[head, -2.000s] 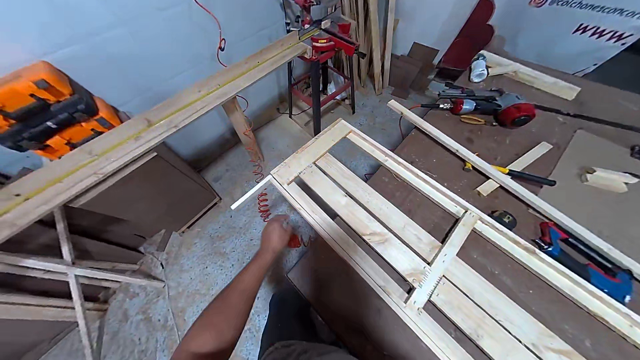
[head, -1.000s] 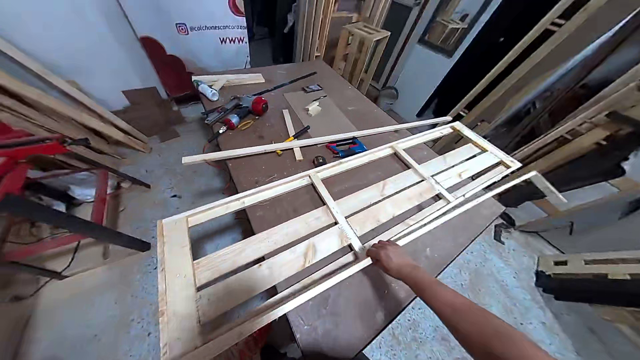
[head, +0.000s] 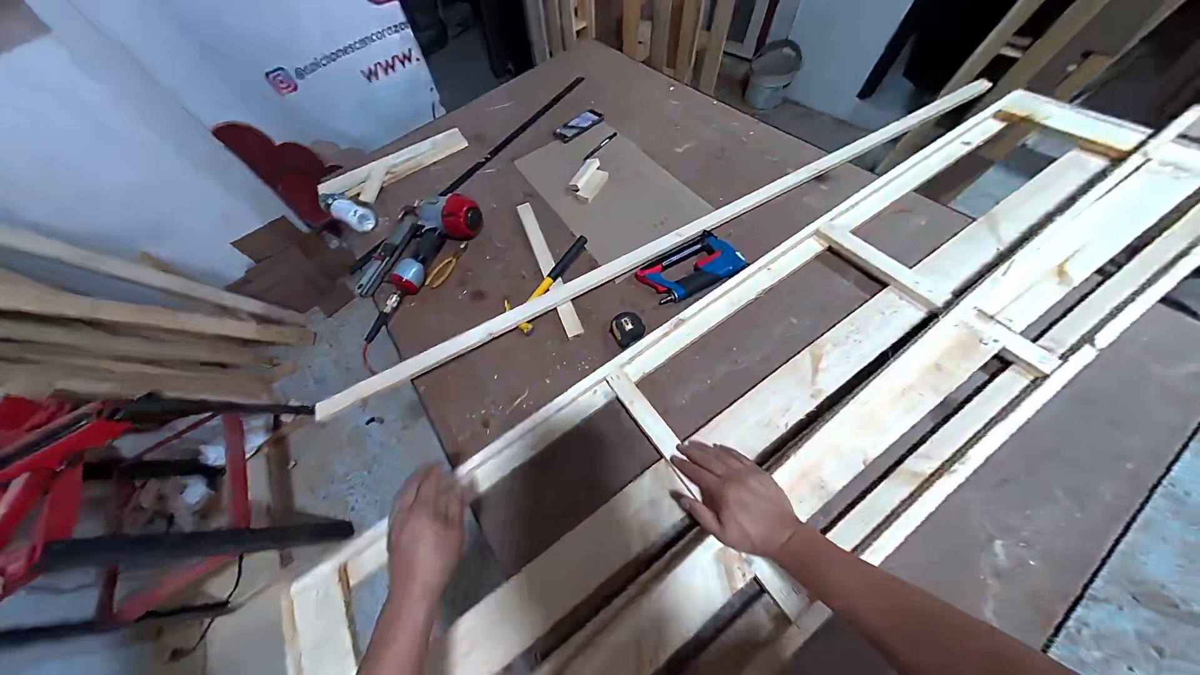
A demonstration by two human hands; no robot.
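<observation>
A long wooden slatted frame [head: 825, 366] lies diagonally across the brown worktable [head: 525, 412]. My right hand [head: 736, 492] rests on a short crosspiece [head: 647, 412] of it, fingers slightly spread. Over the frame's far rail, near its lower left end, is my left hand [head: 428, 520], blurred; whether it grips the rail is unclear. Beyond the frame lie a long thin wood strip [head: 656, 246], a tape measure [head: 626, 328], a blue and red staple gun [head: 694, 267] and a hammer with a black and yellow handle [head: 560, 267], which crosses a short wood strip [head: 548, 272].
Pneumatic nailers [head: 422, 239], a white spray can [head: 352, 214], wood offcuts [head: 403, 161] and a phone [head: 578, 125] lie farther back on the table. A red metal stand with black bars [head: 187, 506] is at the left, below stacked boards [head: 141, 319]. A bucket [head: 773, 73] stands behind.
My left hand has come into view over the far rail. My right hand has gone from the near rail onto a crosspiece. The view has turned strongly since the earliest frame.
</observation>
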